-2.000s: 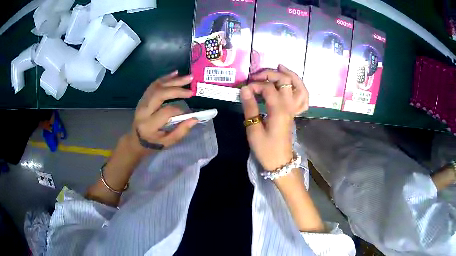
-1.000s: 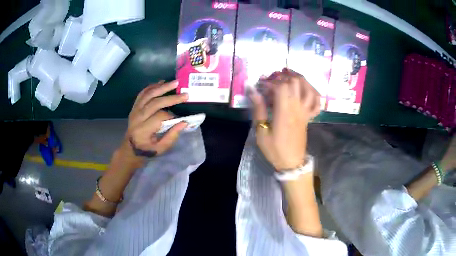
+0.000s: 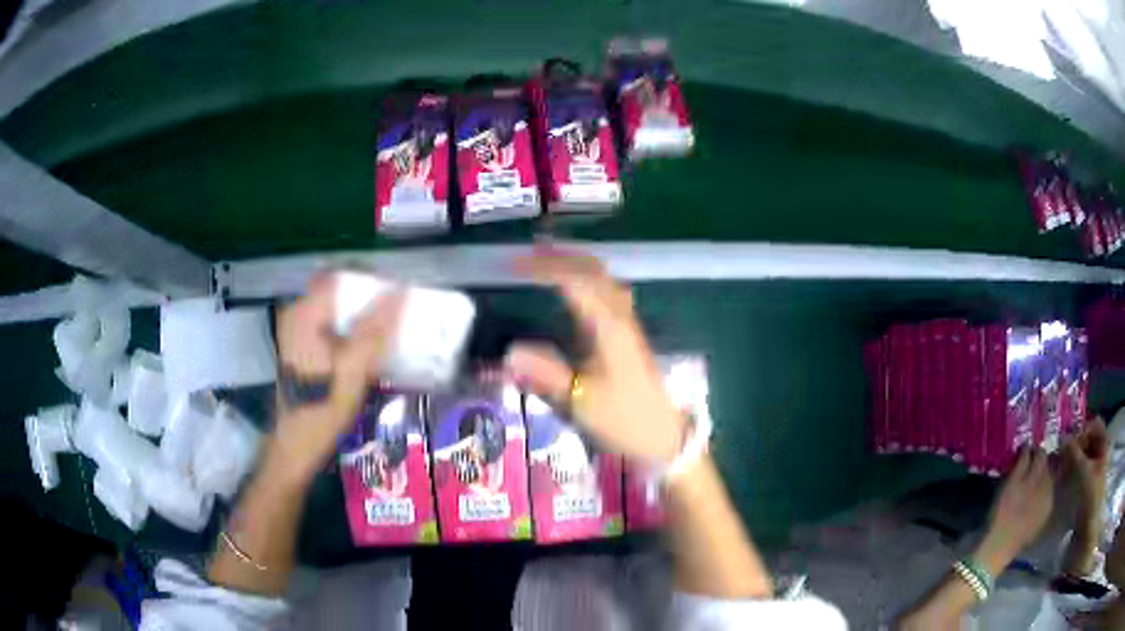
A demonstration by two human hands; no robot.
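Observation:
Four pink-and-black smartwatch boxes (image 3: 479, 481) lie side by side, each with a watch picture; white labels show low on the three left ones. My left hand (image 3: 323, 358) is over the upper left of the row and holds a white folded label sheet (image 3: 429, 339). My right hand (image 3: 611, 370) is blurred, with fingers apart, over the upper part of the right boxes. It covers much of the rightmost box. I see nothing held in it.
Used backing paper (image 3: 160, 450) is heaped at left. A white rail (image 3: 740, 263) crosses beyond the boxes. Several cartons (image 3: 496, 154) lie on the green belt (image 3: 814, 136). At right, another person's hands (image 3: 1030, 493) are at a row of pink boxes (image 3: 944, 388).
The view has shifted up, bringing the rail and belt cartons into sight. My left hand has moved up over the boxes with the label sheet. My right hand has moved towards their tops, its fingers spread.

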